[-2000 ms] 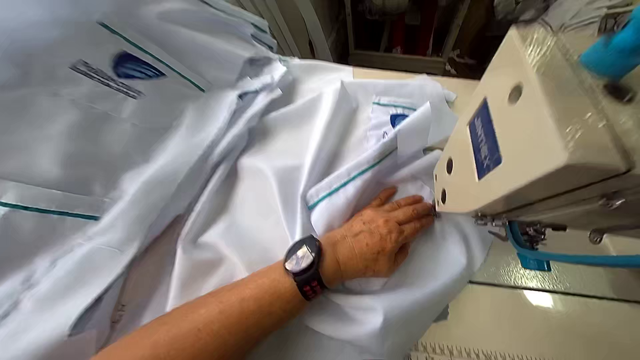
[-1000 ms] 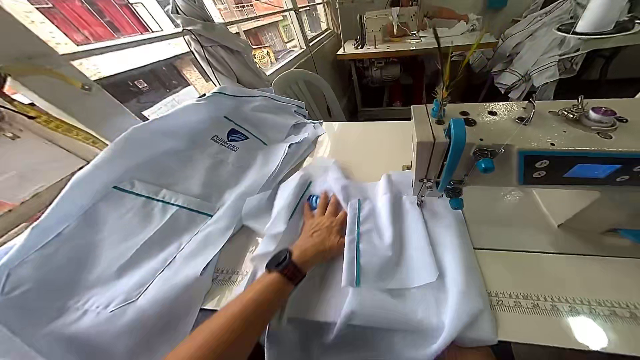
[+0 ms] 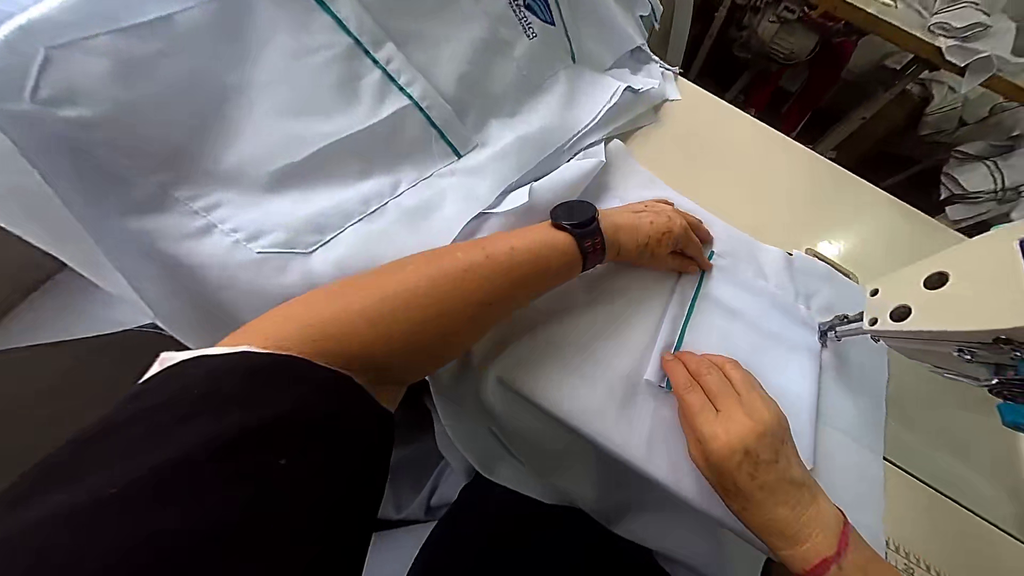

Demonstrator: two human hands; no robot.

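White fabric with a pocket piece (image 3: 760,336) on it lies over the sewing machine bed, its far edge under the presser foot (image 3: 840,326). A green trim strip (image 3: 690,316) edges the pocket piece. My left hand (image 3: 656,236), with a black watch at the wrist, rests at the upper end of this strip, its fingertips on the cloth. At the lower end, my right hand (image 3: 736,440) pinches the trimmed edge between thumb and fingers. The machine head (image 3: 952,296) stands just right of the pocket piece.
A pile of white garment pieces (image 3: 264,160) with green trim and an embroidered emblem (image 3: 538,11) lies at the upper left. The cream tabletop (image 3: 744,160) shows behind the work. More white cloth (image 3: 976,176) is at the upper right. A ruler marking (image 3: 908,556) runs at lower right.
My left hand has moved from the cloth beside the pocket piece to the upper end of its green trim. My right hand has come into view at the lower end. The view has shifted strongly.
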